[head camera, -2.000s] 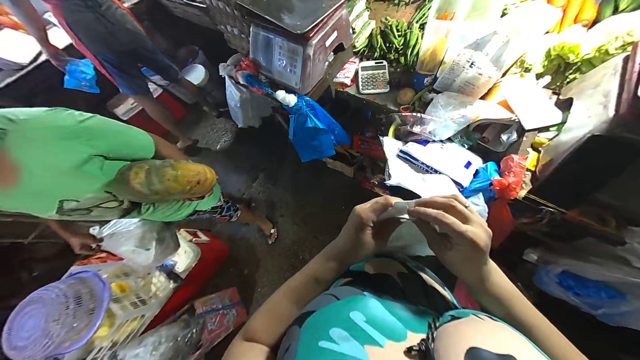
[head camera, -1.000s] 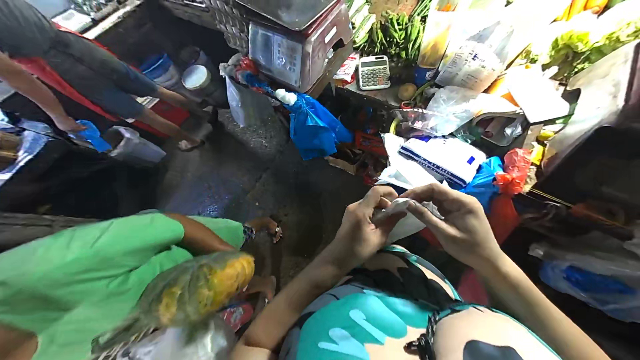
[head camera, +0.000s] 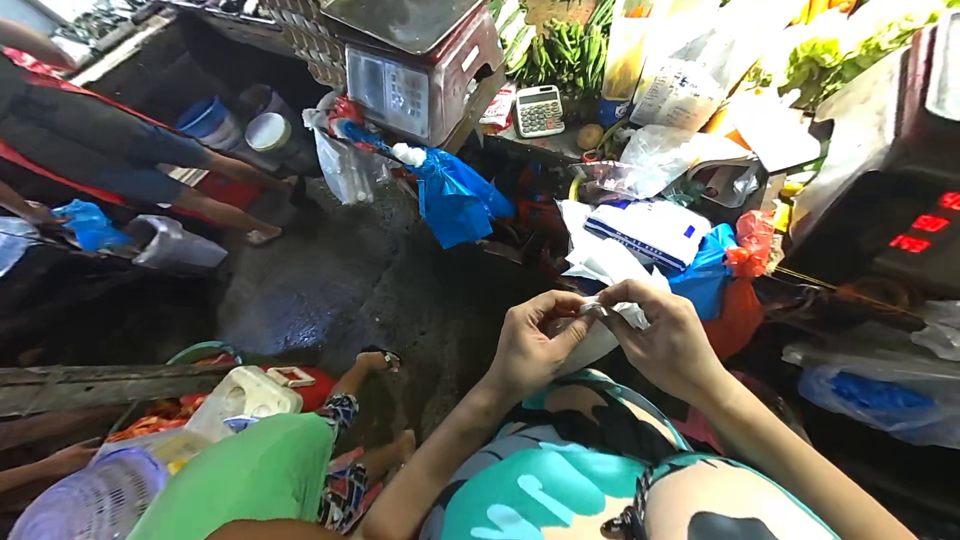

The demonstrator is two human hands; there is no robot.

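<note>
Both hands meet in front of my chest, pinching the gathered edge of a thin white plastic bag (head camera: 592,352). My left hand (head camera: 536,341) grips it between thumb and index finger. Against it, my right hand (head camera: 660,337) pinches the same edge with thumb and fingertips. The bag's lower part hangs below and between the hands. Just beyond them lies a stack of white plastic bags with blue print (head camera: 649,229), beside a blue plastic bag (head camera: 705,270) and a red plastic bag (head camera: 739,315).
A digital scale (head camera: 420,82) stands ahead, with blue bags (head camera: 457,199) hanging by it. A calculator (head camera: 539,111) lies near green chili peppers (head camera: 566,56). A person in a green shirt (head camera: 247,480) is at lower left, near a purple basket (head camera: 97,499). Another person stands upper left.
The person in green has moved lower in view, and the yellow-green fruit seen beside them earlier no longer shows. My hands stay together on the bag edge.
</note>
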